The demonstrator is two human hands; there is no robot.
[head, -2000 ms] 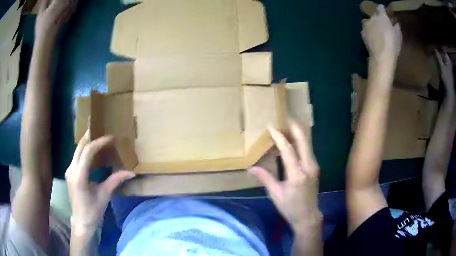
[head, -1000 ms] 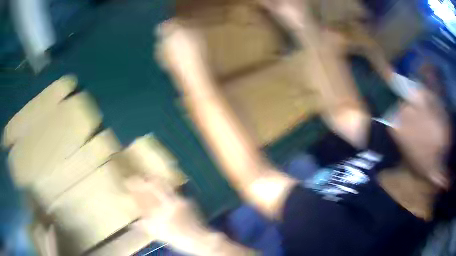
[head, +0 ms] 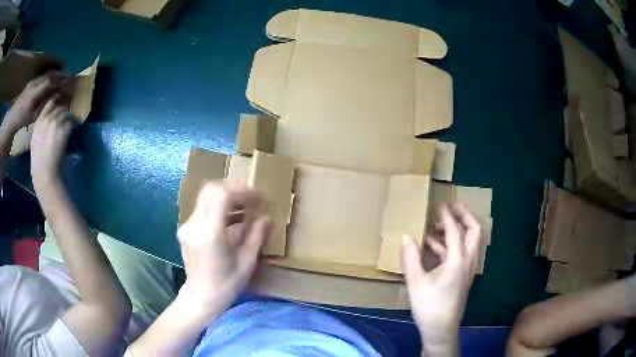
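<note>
A brown box blank [head: 349,104] lies in front of me, its lid and tuck flap flat at the far end. The left side panel [head: 274,202] and the right side panel [head: 406,216] are folded inward over the base [head: 338,216]. The front panel [head: 335,270] stands low along the near edge. My left hand [head: 226,233] is at the left side panel, fingers curled; its hold is unclear. My right hand [head: 446,254] is beside the right side panel, fingers apart, thumb near the panel. Another blank's edges [head: 474,202] show underneath.
The dark green table [head: 150,118] extends around the blank. At the left, a person's hands [head: 49,115] work on cardboard [head: 84,90]. An open box [head: 150,10] is at the top left. More blanks [head: 589,230] and a person's arm [head: 579,317] are at the right.
The view swung right, blurred, then came back. Both side panels, partly raised before, are now folded inward over the base. My hands have moved from the front corners to the side panels.
</note>
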